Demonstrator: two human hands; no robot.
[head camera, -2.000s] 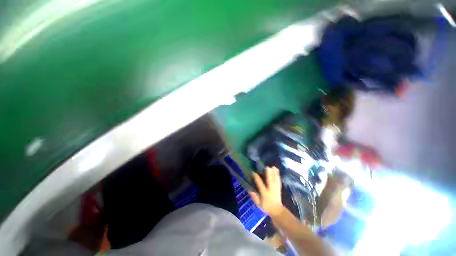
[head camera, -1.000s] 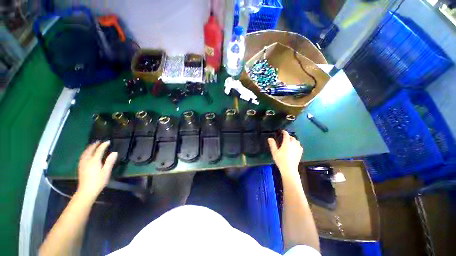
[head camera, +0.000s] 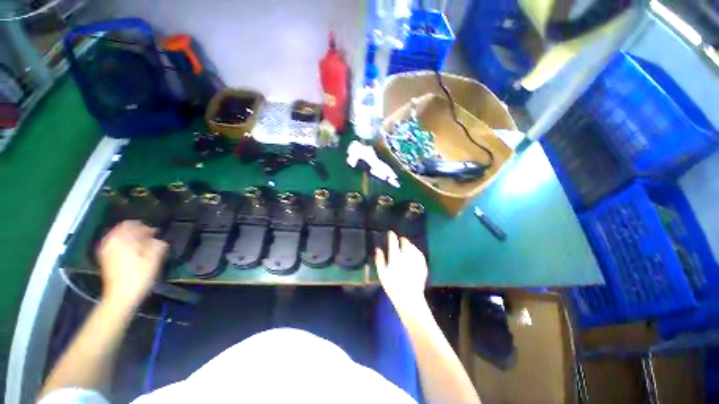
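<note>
A row of several black rounded-end panels (head camera: 250, 233) lies side by side on the green bench (head camera: 512, 256), each with a brass-coloured ring (head camera: 287, 198) at its far end. My left hand (head camera: 132, 259) is over the lower part of the panels at the left end, blurred, fingers curled; what it holds, if anything, cannot be told. My right hand (head camera: 402, 269) rests against the lower part of the panels at the right end, fingertips on them, partly hiding them.
Behind the row are small dark parts (head camera: 285, 158), a white trigger tool (head camera: 372, 162), small parts boxes (head camera: 234, 111), a red bottle (head camera: 334, 88) and a carton (head camera: 455, 194). A pen-like tool (head camera: 489, 223) lies right. A low carton (head camera: 540, 339) and blue crates (head camera: 641, 252) are at right.
From a blurred view over the conveyor, the view turned to the bench. Since one second ago, the row and both hands have shifted left along the bench; my left hand's fingers have curled.
</note>
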